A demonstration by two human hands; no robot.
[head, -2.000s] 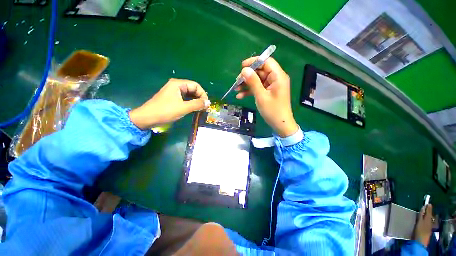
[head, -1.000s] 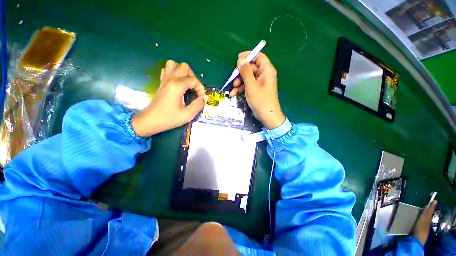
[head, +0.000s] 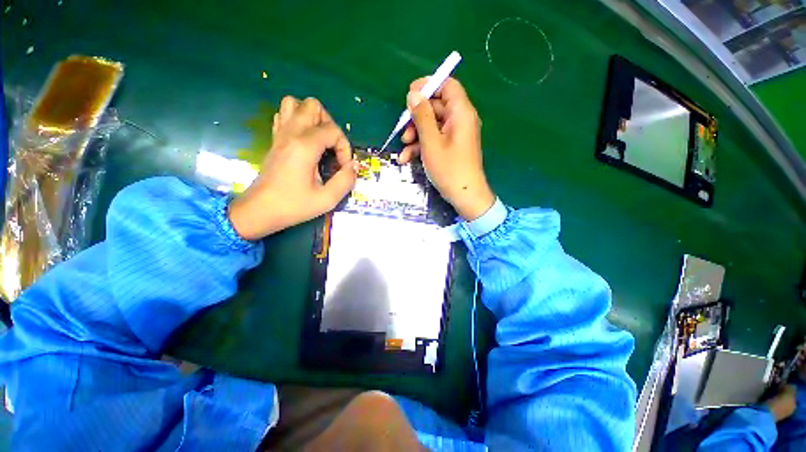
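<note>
The open tablet unit (head: 384,274) lies in front of me, its main board (head: 389,187) at the far end. My right hand (head: 449,146) holds the white tweezers (head: 424,98) like a pen, tips down at the board's far edge. My left hand (head: 300,168) has thumb and fingertip together at the board's far left corner. Whether something is between them cannot be told. Yellow-amber tape (head: 373,165) shows at the board end between the left fingertips and the tweezer tips. A pale strap (head: 484,221) is on my right wrist.
An amber sheet stack (head: 79,91) and crinkled clear plastic (head: 53,177) lie at far left. A glaring film (head: 228,170) is left of my left hand. Another tablet (head: 658,132) lies at right. At lower right, a person's hand (head: 781,404) is near a tablet and grey plate (head: 735,378).
Since two seconds ago, the view has shifted. The left fingers have curled closer over the board's corner. The tweezers remain in my right hand, tips still at the board's far edge.
</note>
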